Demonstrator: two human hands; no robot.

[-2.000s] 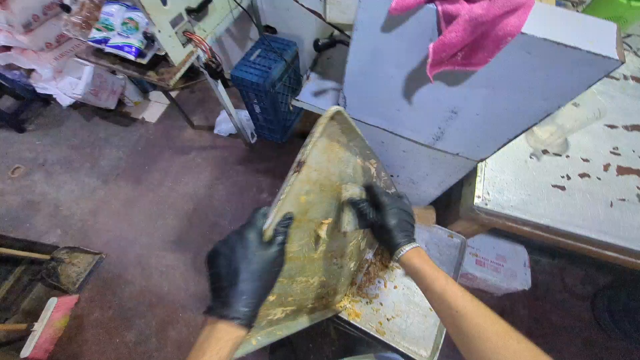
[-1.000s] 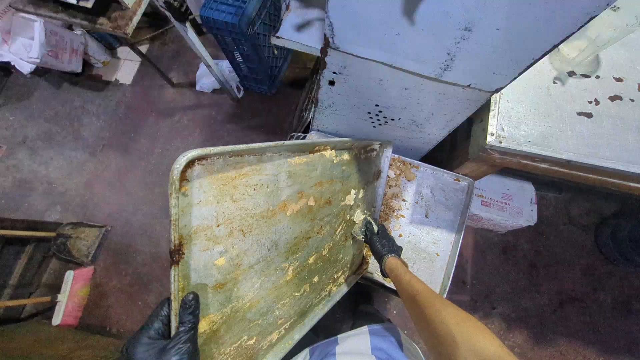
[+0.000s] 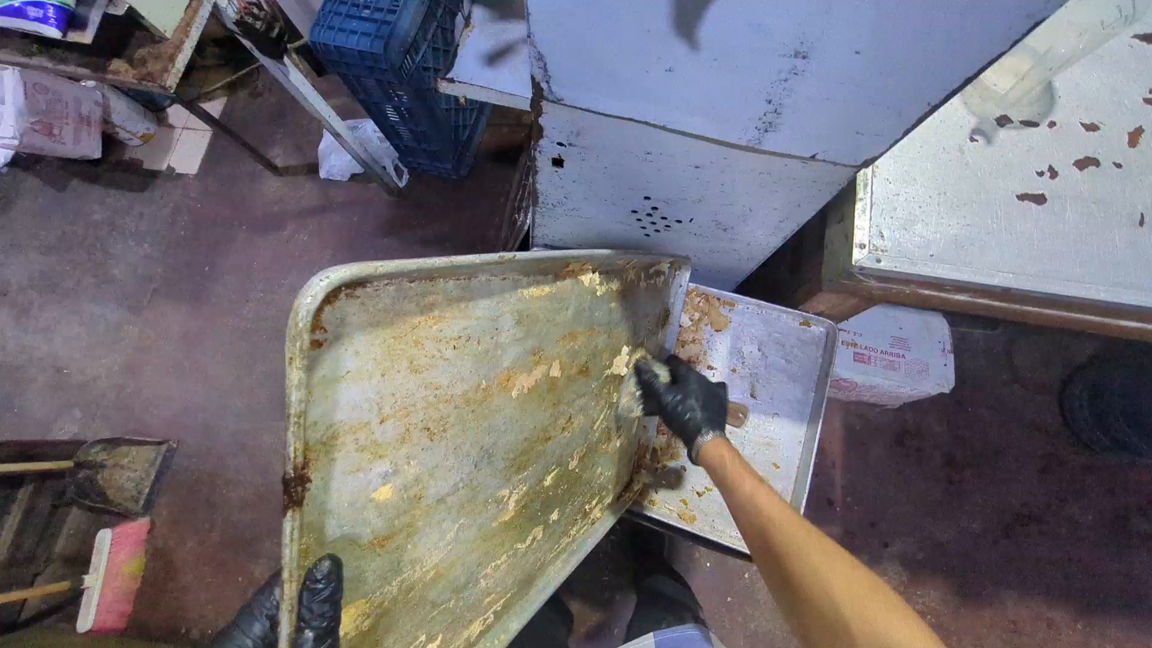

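Note:
A large metal baking tray (image 3: 450, 405), stained and crusted with flaking residue, is held tilted up before me. My left hand (image 3: 292, 603), in a black glove, grips its lower left rim, thumb on the inner face. In a matching black glove, my right hand (image 3: 684, 400) presses a pale cloth or pad (image 3: 633, 387) on the tray's right side; what exactly it is cannot be told. Beneath the right part lies a second metal tray (image 3: 765, 405) strewn with brown flakes. A brown handle end (image 3: 737, 414) shows beside my right wrist; the rest is hidden.
Ahead stands a white metal cabinet (image 3: 648, 171), with blue plastic crates (image 3: 405, 81) to its left. On the right is a worn metal-topped table (image 3: 1008, 216), a white carton (image 3: 891, 355) under it. A dustpan (image 3: 121, 472) and a pink broom (image 3: 117, 576) are at lower left.
Two seconds ago the large tray stood more edge-on; its inner face now shows more broadly. My left hand is at its lower left rim, and my right hand stays at the tray's right side.

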